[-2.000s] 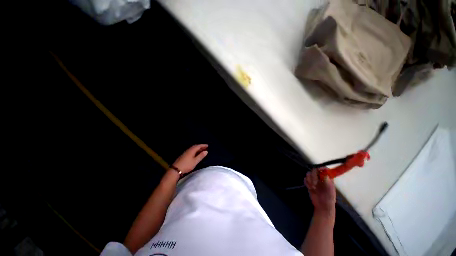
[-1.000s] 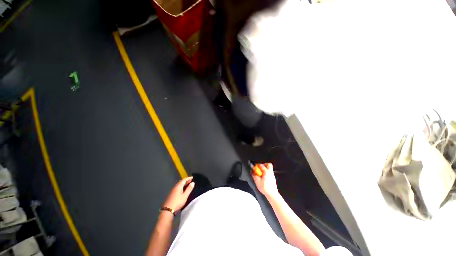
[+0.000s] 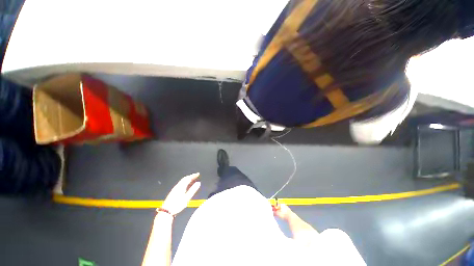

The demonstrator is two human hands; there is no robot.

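My right hand point(image 3: 282, 211) is low in front of my body, partly hidden by my white shirt. It is closed around a small red-orange tool point(image 3: 274, 209), of which only a bit shows. A thin pale cord point(image 3: 294, 165) curves from near this hand up toward the other person's waist. My left hand point(image 3: 183, 193) is held out over the floor, fingers apart and empty, with a band at the wrist.
A person in a navy top with tan straps point(image 3: 312, 88) stands at the white table point(image 3: 140, 36). An open carton with red outside point(image 3: 60, 111) is at the left. Navy bundles point(image 3: 26, 161) lie at the far left. A yellow line point(image 3: 338, 200) crosses the floor.
The view has swung round; the beige bags are out of view and the person and carton now lie ahead. My right hand still holds the tool, now lower and mostly hidden. My left stays empty.
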